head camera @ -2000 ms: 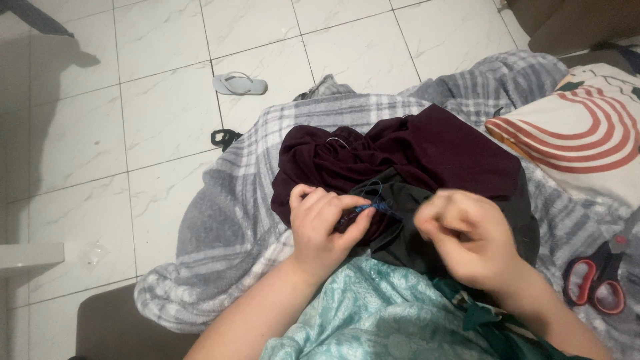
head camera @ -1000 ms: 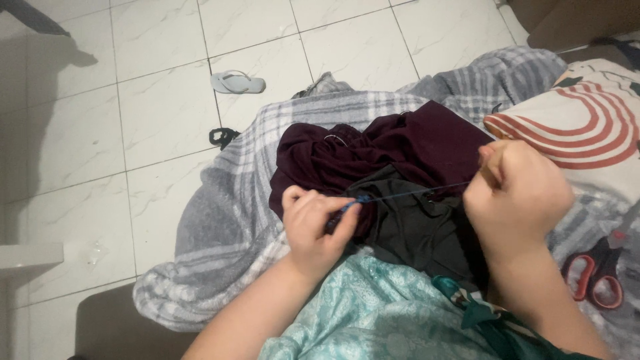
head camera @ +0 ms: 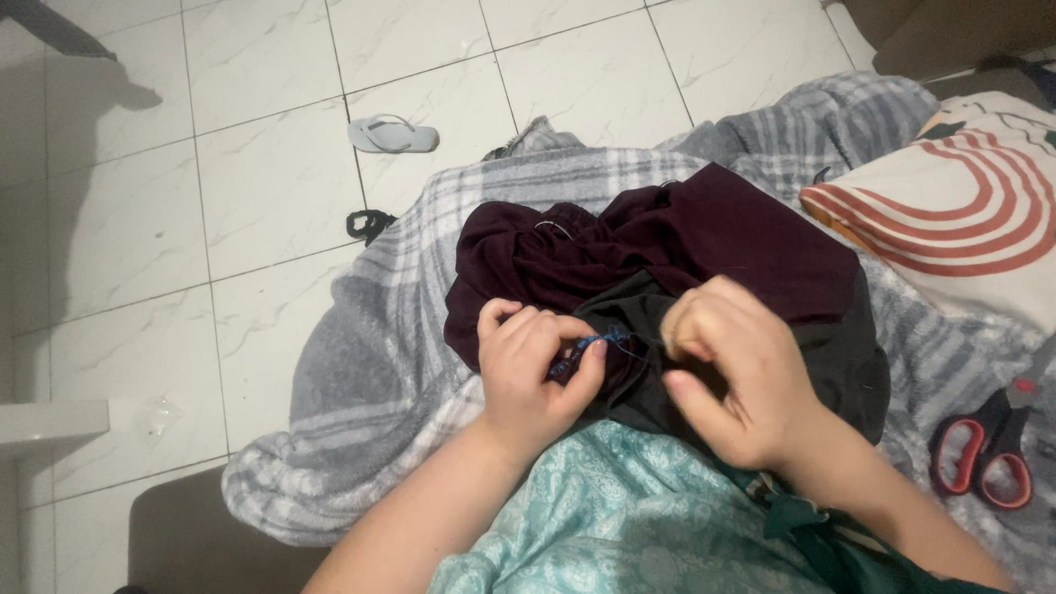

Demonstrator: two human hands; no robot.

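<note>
My left hand [head camera: 540, 363] pinches the edge of a dark garment between thumb and forefinger, where blue thread [head camera: 610, 337] is bunched along the cloth. Just to the right, my right hand [head camera: 734, 371] is curled beside the thread, slightly blurred; whether its fingertips hold a needle or the thread end cannot be seen. Maroon fabric [head camera: 767, 239] lies gathered beyond both hands, with dark grey fabric [head camera: 841, 371] beneath and to the right of it. The garment rests over my lap, on a grey and white plaid blanket [head camera: 355, 363].
Red and black handled scissors [head camera: 982, 458] lie on the blanket at the right. A white cushion with red curved stripes [head camera: 965, 206] is at the upper right. On the tiled floor are a grey flip-flop [head camera: 393, 134] and a black hair tie [head camera: 369, 224].
My right hand was farther right one second ago, with blue thread stretched between the hands; it is now back near my left hand and the thread is slack. My left hand has stayed at the cloth.
</note>
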